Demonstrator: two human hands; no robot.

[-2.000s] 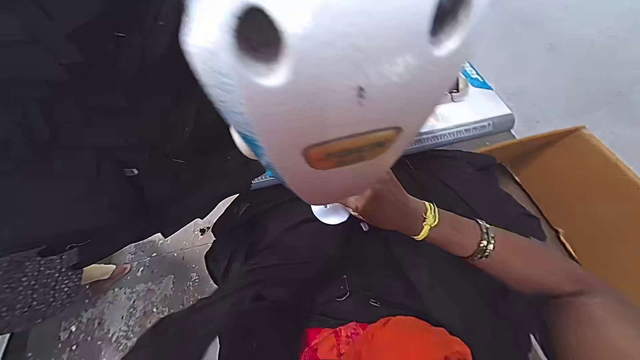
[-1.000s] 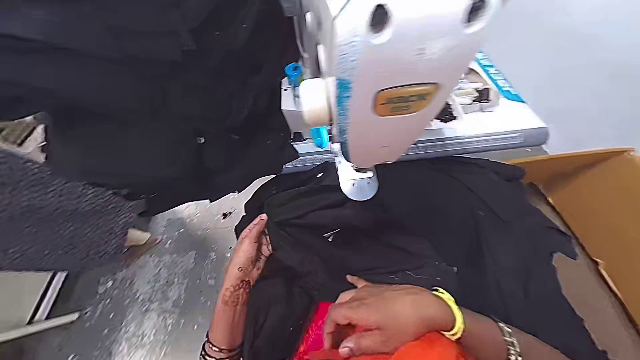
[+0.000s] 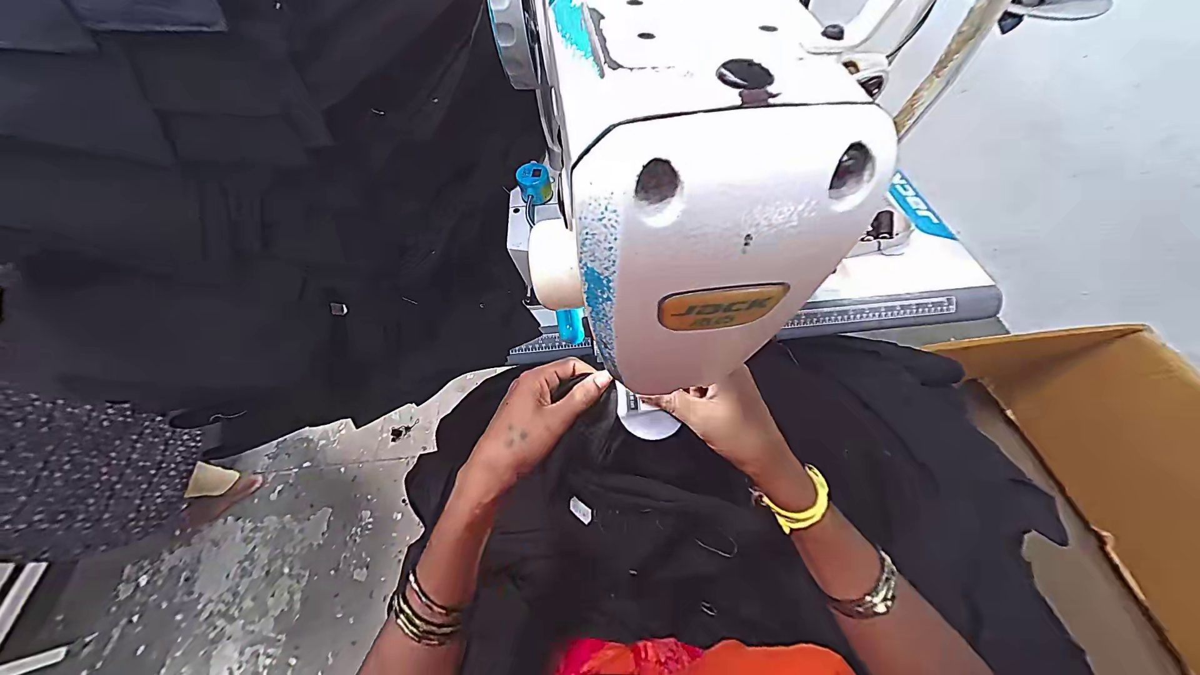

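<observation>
A white Jack sewing machine head [image 3: 712, 234] fills the upper middle of the view. Black fabric [image 3: 656, 525] spreads beneath it and over my lap. At the left of the machine's lower end, my left hand [image 3: 534, 412] pinches the black fabric between thumb and fingers. My right hand [image 3: 727, 412] is on the other side, its fingertips at a small white label [image 3: 635, 400] with writing, by a rounded white plate [image 3: 652, 425]. The machine head partly hides the right fingers, so their grip is unclear. The needle is hidden too.
A large pile of black fabric [image 3: 253, 206] lies at the left. An open cardboard box [image 3: 1106, 403] stands at the right. Behind the machine head is the white machine bed with a ruled edge [image 3: 872, 312]. Below left, a person's foot [image 3: 220, 502] rests near the worn floor [image 3: 234, 572].
Since one second ago, both hands have moved up from near my lap to the machine's lower end. The left hand has taken hold of the black fabric. The view has shifted closer to the machine.
</observation>
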